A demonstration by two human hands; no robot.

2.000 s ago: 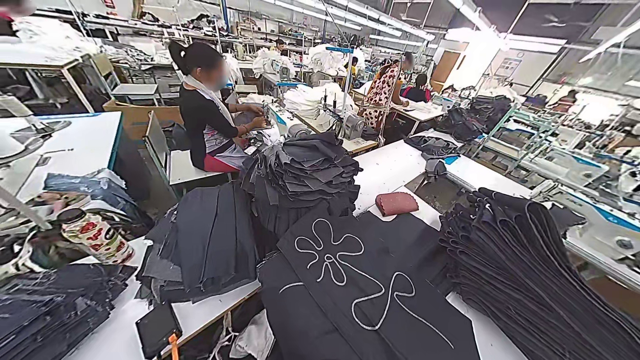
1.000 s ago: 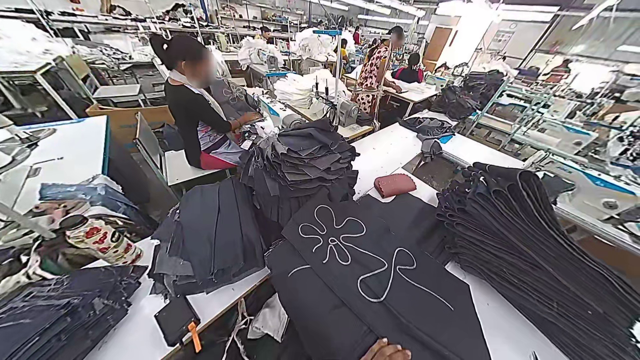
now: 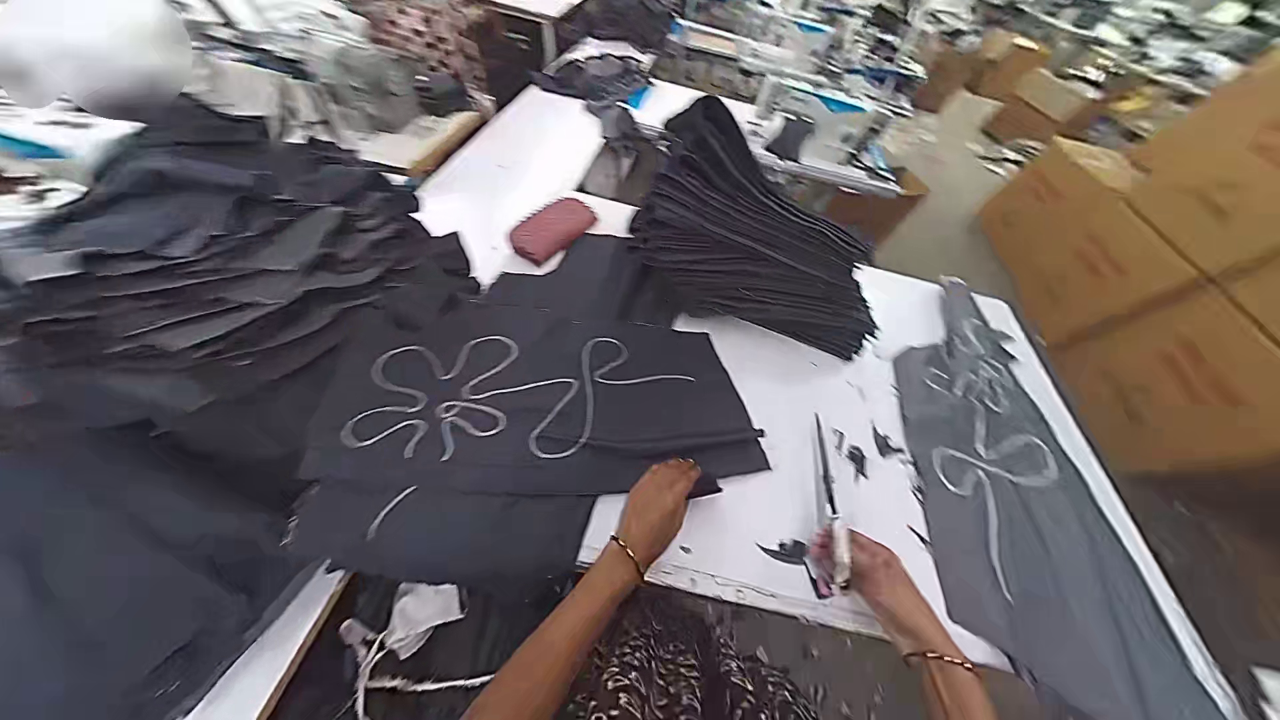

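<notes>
My left hand [image 3: 658,508] rests at the near right edge of a dark fabric panel [image 3: 640,430] that bears a light looping flower design; whether its fingers grip the cloth is hard to tell. To the right, my right hand [image 3: 858,570] holds a pair of scissors [image 3: 826,480], blades pointing away from me over the white table [image 3: 780,385]. Small dark fabric scraps [image 3: 855,458] lie beside the blades. Farther right, a grey fabric piece with a similar looped design [image 3: 1030,530] lies along the table's edge.
Behind the panel lie a reddish-brown roll [image 3: 552,230] and a fanned stack of dark fabric pieces [image 3: 755,240]. A large heap of dark cloth [image 3: 200,270] fills the left. Cardboard boxes [image 3: 1110,300] stand beyond the table at right, with sewing machines [image 3: 820,100] farther back.
The view has swung right and down. Both hands are now in view, the right with scissors; one second ago only fingers of one hand showed at the panel's near edge.
</notes>
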